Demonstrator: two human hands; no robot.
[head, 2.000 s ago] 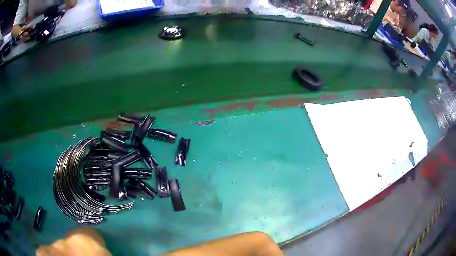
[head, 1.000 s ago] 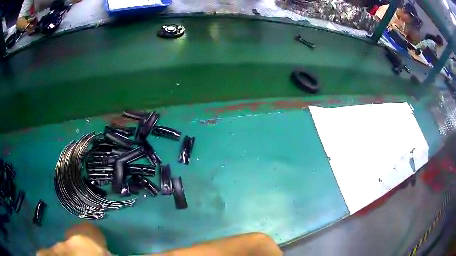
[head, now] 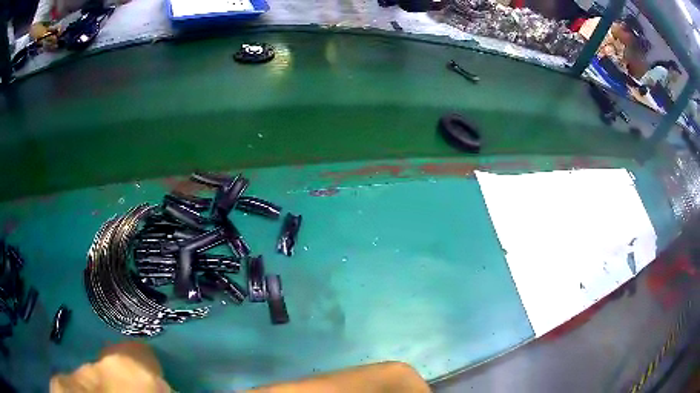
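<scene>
Thin shiny curved steel bands [head: 115,272] lie nested in a C-shaped stack on the left of the bench. Short black glossy curved sleeves [head: 184,269] are heaped on and beside them. My left hand [head: 111,372] shows at the bottom left, below the bands, cut off by the lower edge. Its fingertips are hidden, so I cannot tell what it holds. At the bottom centre only a bare part of my right arm shows; the hand itself is out of the picture.
More black parts [head: 11,284] lie at the far left. A white sheet [head: 576,242] lies at the right. The green belt [head: 345,115] behind carries a black ear cushion [head: 460,133], a round part [head: 254,53] and a small black piece [head: 463,71]. A blue tray [head: 215,17] and people are beyond.
The ear cushion, the round part and the small black piece have shifted slightly left in view. The steel bands and sleeves lie as before. My left hand and right arm have hardly moved.
</scene>
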